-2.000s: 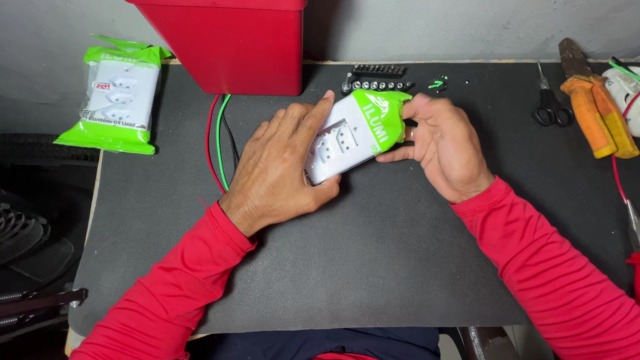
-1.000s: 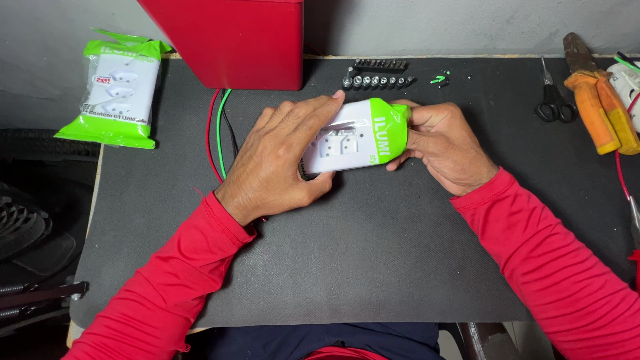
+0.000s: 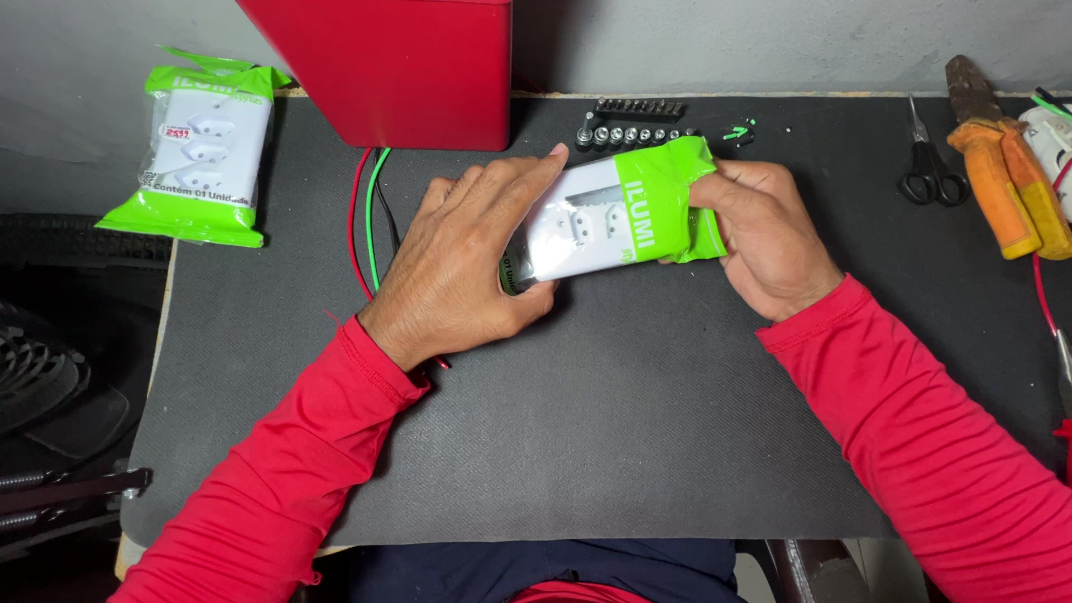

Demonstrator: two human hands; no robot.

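A white socket outlet in a clear and green Ilumi plastic package (image 3: 586, 222) is held between both hands above the dark mat. My left hand (image 3: 469, 251) grips the package's left end, thumb below and fingers above. At the other end, my right hand (image 3: 766, 230) pinches the green plastic wrapper, its fingertips partly hidden behind the film. A second packaged outlet (image 3: 205, 151) of the same make, with a row of sockets, lies at the mat's upper left edge.
A red container (image 3: 419, 75) stands at the back, with red, green and black wires (image 3: 371, 218) by it. Socket bits (image 3: 636, 136) lie behind the package. Scissors (image 3: 931, 172) and orange-handled pliers (image 3: 1001, 180) rest at right. The black mat (image 3: 603, 435) covers the table.
Both hands keep hold of the package. Its green end has turned from steeply tilted to nearly level, and the wrapper now sticks out further at the right hand.
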